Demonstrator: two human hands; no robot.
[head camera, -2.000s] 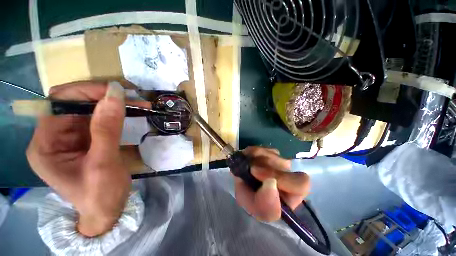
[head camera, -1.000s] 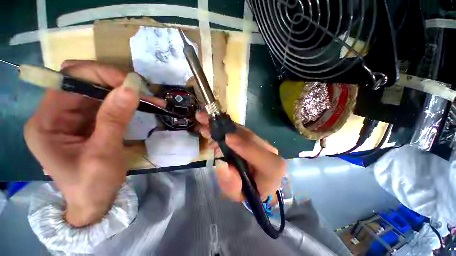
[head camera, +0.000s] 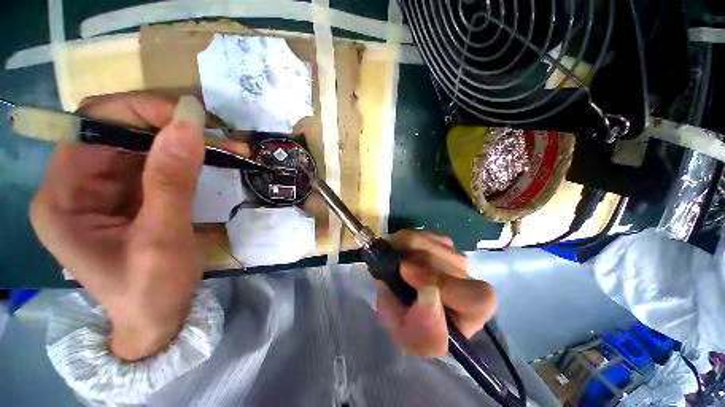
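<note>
A round dark electronic module (head camera: 280, 191) lies on the work pad, with a small pale square and a silver-edged part inside. My left hand (head camera: 147, 207) holds dark tweezers (head camera: 119, 135) with a pale tan end like a pen; their tips reach over the module's middle. My right hand (head camera: 436, 290) holds the soldering iron (head camera: 388, 266) by its black handle. Its silver barrel points up and left, and its tip is at the module's right edge. Whether the tip touches a part, I cannot tell.
White cut-corner pads lie above (head camera: 254, 79) and below (head camera: 272, 235) the module on brown cardboard (head camera: 167, 60). A black fan (head camera: 509, 48) with a wire grille stands upper right. A yellow-red holder of shiny curly metal (head camera: 509, 171) is below it. A person's pale sleeve (head camera: 652, 278) shows at right.
The iron, raised over the upper pad a second ago, is back down with its tip at the module's right edge. My right hand moved right and its fingers left the module. The tweezers lie flatter.
</note>
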